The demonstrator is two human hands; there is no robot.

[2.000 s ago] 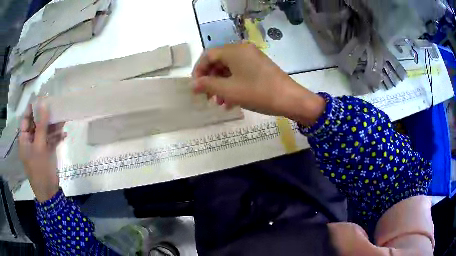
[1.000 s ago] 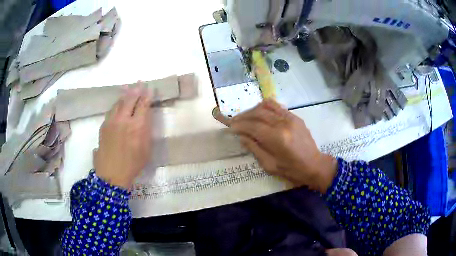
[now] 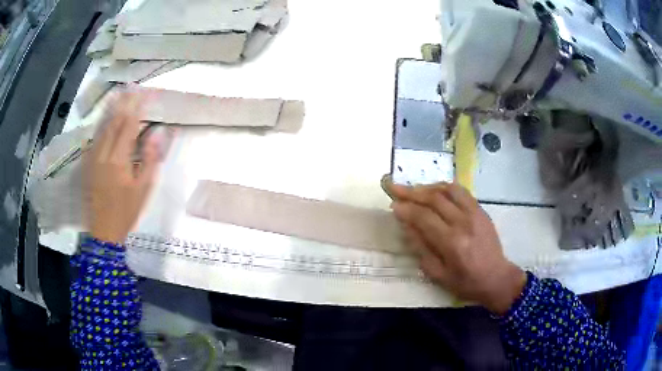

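A beige-grey fabric strip (image 3: 297, 217) lies flat on the white table near the printed ruler. My right hand (image 3: 454, 243) rests over its right end, fingers near the metal plate (image 3: 423, 130), and hides that end. My left hand (image 3: 120, 170) is blurred at the left, over the strips there; whether it grips one cannot be told. Paired strips (image 3: 210, 110) lie above, their right ends offset, their left end close to my left hand. The yellow tape (image 3: 465, 152) runs down from the needle area to my right hand.
A pile of cut strips (image 3: 181, 43) lies at the upper left. The sewing machine head (image 3: 493, 58) stands at the upper right, with darker bunched strips (image 3: 584, 196) under its arm. The printed ruler (image 3: 290, 262) follows the front edge. A grey metal rail (image 3: 54, 123) borders the left side.
The view has shifted left, so the table things appear farther right. My left hand has moved off the front strip to the left. My right hand stays on the strip's right end.
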